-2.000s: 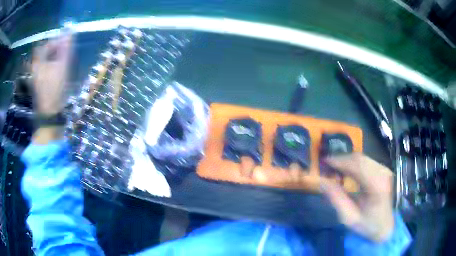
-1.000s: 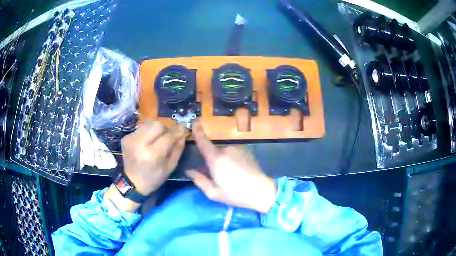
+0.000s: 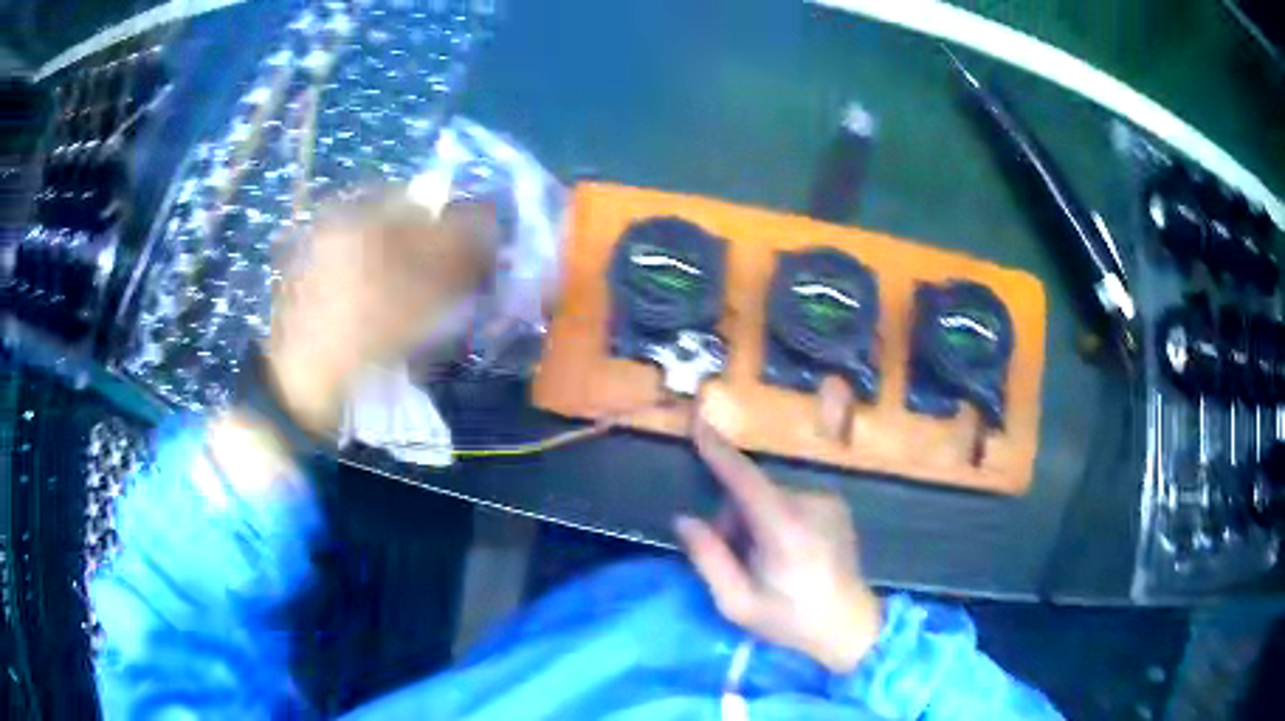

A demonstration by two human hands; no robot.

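Observation:
An orange fixture [image 3: 747, 423] holds three round black modules: left [image 3: 668, 282], middle [image 3: 820, 313] and right [image 3: 961, 345]. A small silver part [image 3: 686, 364] sits at the lower tab of the left module, with a thin yellowish and reddish wire [image 3: 543, 445] trailing left. My right hand [image 3: 789, 563] is below the fixture, index finger stretched up to just under the silver part; nothing shows held in it. My left hand [image 3: 388, 289] is blurred, over the plastic bag [image 3: 524, 211]; its fingers and anything in them cannot be made out.
A small-part tray [image 3: 226, 211] with silver pockets lies left. A white paper [image 3: 399, 417] lies below my left hand. A short dark tool [image 3: 844, 162] lies beyond the fixture. The electric screwdriver [image 3: 1036, 169] lies right of it, beside a tray of black parts [image 3: 1177, 465]. A white edge [image 3: 1043, 71] curves behind.
My left hand has moved away from the silver part, left to over the bag. My right index finger stays near the part. The wire now shows stretched left. The view has turned and shifted.

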